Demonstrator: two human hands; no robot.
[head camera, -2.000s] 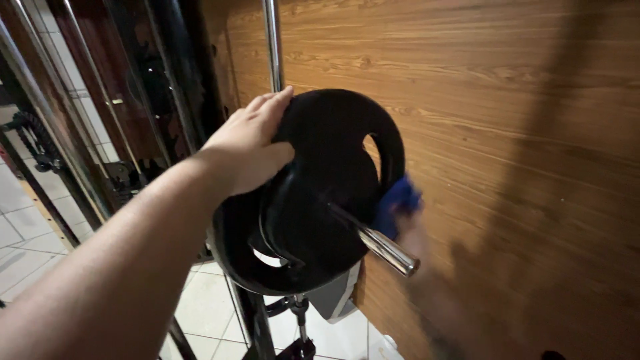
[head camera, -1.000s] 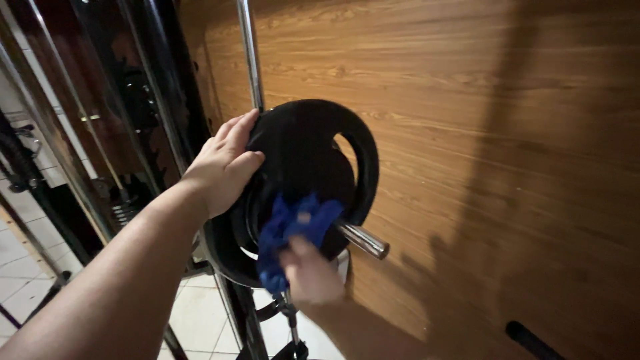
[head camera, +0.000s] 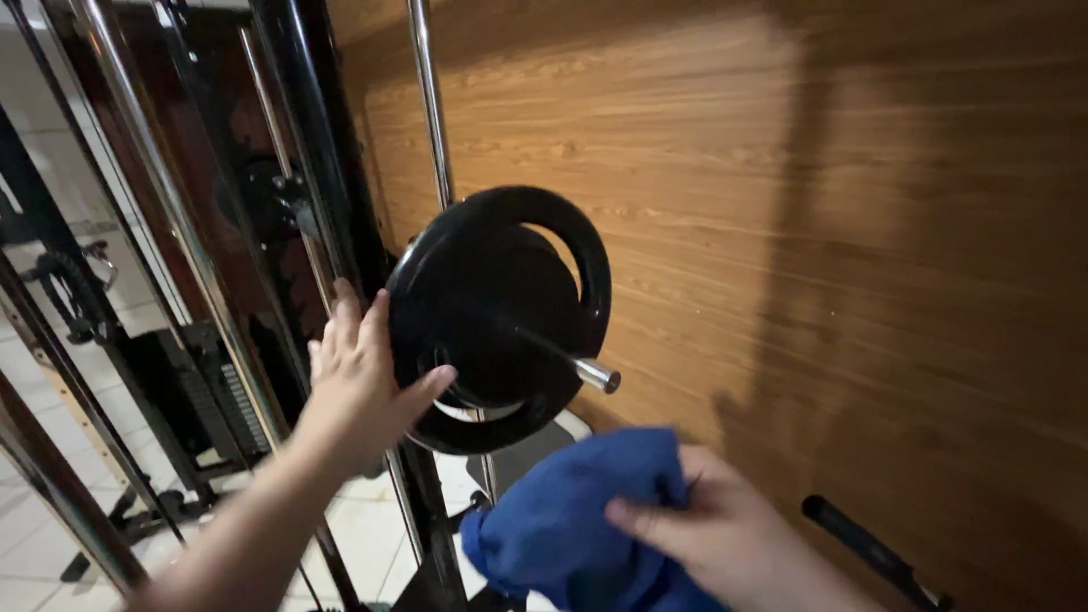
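Black weight plates (head camera: 459, 297) of two sizes sit on a metal bar sleeve (head camera: 597, 375), whose chromed end points toward me. My left hand (head camera: 361, 374) is at the left rim of the larger plate, fingers spread, with the thumb over its edge. Below and right of the plates, my right hand (head camera: 688, 518) grips a bunched blue cloth (head camera: 586, 510), which hangs apart from them. Behind the plates a vertical chrome rod (head camera: 432, 110) runs upward.
Upright posts and chrome guide rods of gym machines (head camera: 161, 161) fill the left side, with a weight stack (head camera: 200, 395) lower down. A wood-grain wall (head camera: 705, 212) stands close on the right. A black padded handle (head camera: 858, 535) is at lower right, above a white tiled floor (head camera: 361, 527).
My right hand has drawn the blue cloth away from the plate face, down and to the right. My left hand has moved lower along the plate's left rim.
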